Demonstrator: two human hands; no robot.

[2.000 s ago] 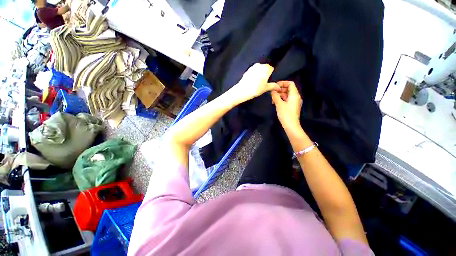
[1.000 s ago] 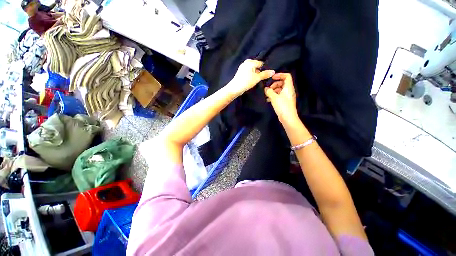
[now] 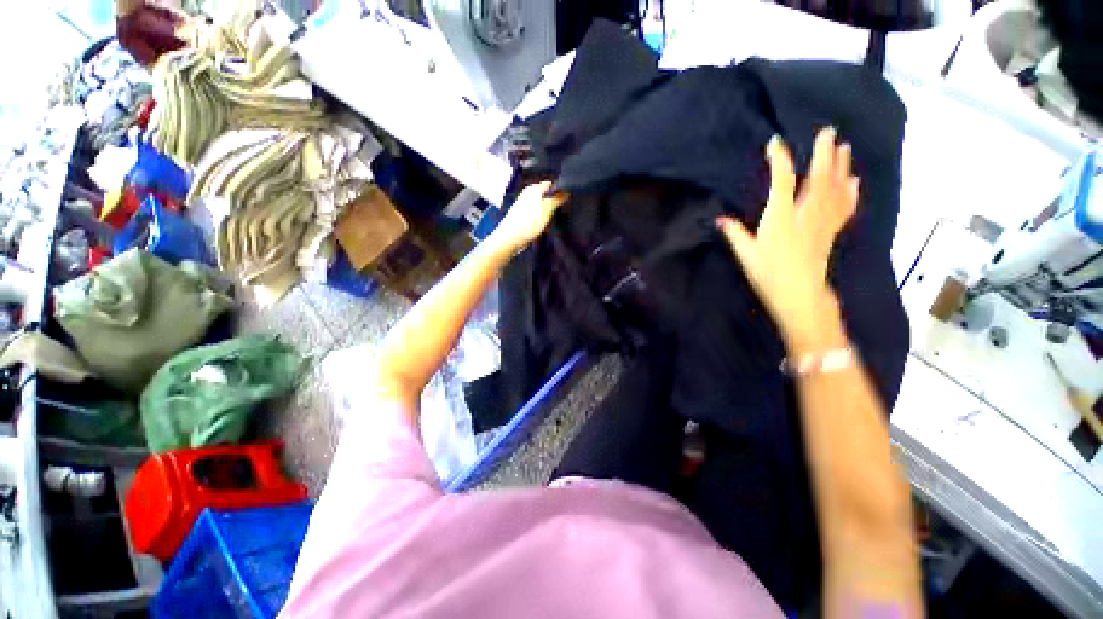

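The dark jacket (image 3: 702,133) lies over my lap and the table edge, its cloth folded and bunched in the middle. My left hand (image 3: 532,213) is at the left part of the jacket, its fingers closed on the edge of a raised fold. My right hand (image 3: 801,224) is over the right part of the jacket with its fingers spread, holding nothing. A shinier dark part with a small pale mark shows below the fold. I see no tool in either hand.
A white sewing machine (image 3: 1040,260) stands on the table at right. A blue basket (image 3: 518,426) with clear plastic is left of my lap. Beige cut pieces (image 3: 260,181), green sacks (image 3: 218,389), a red crate (image 3: 200,490) and a blue crate (image 3: 236,562) are at left.
My hands, close together before, have moved apart, the left to the left and the right to the right with its fingers now spread. The jacket is folded over differently.
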